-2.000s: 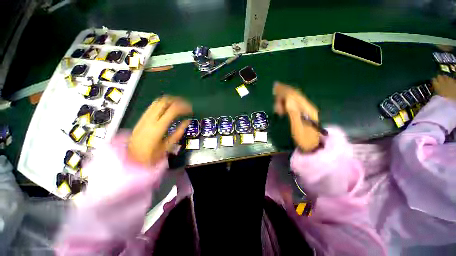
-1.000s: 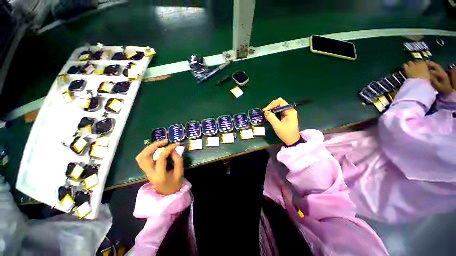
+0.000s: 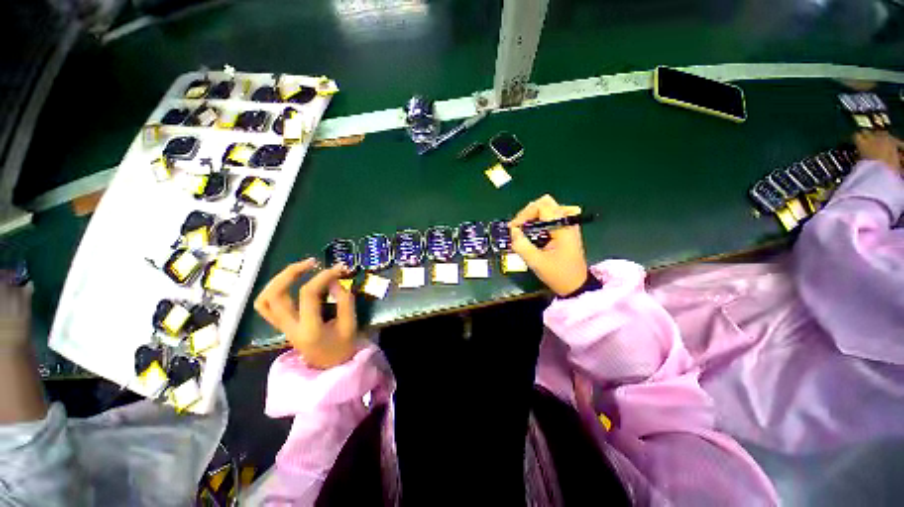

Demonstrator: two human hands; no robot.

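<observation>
A row of several lit watch modules point(image 3: 408, 247) lies on the green bench, each with a white battery point(image 3: 445, 272) hanging toward me. My left hand point(image 3: 315, 315) is at the left end of the row, fingers curled, fingertips by the leftmost module and its battery; whether it grips anything I cannot tell. My right hand point(image 3: 555, 248) is at the right end and holds a slim black pen-like tool point(image 3: 573, 220). Its fingers partly cover the rightmost module or modules.
A white foam tray point(image 3: 109, 297) with dark modules lies at left. A dark module point(image 3: 507, 148), slim tools and a banded object point(image 3: 422, 118) lie near the pale rail point(image 3: 585, 92). A phone point(image 3: 700, 94) lies at right. People sit on both sides, with another module row point(image 3: 805, 176) at right.
Since two seconds ago my right hand has come left to the row's end with the tool, and my left hand has settled lower at the left end. An arm has appeared at far left.
</observation>
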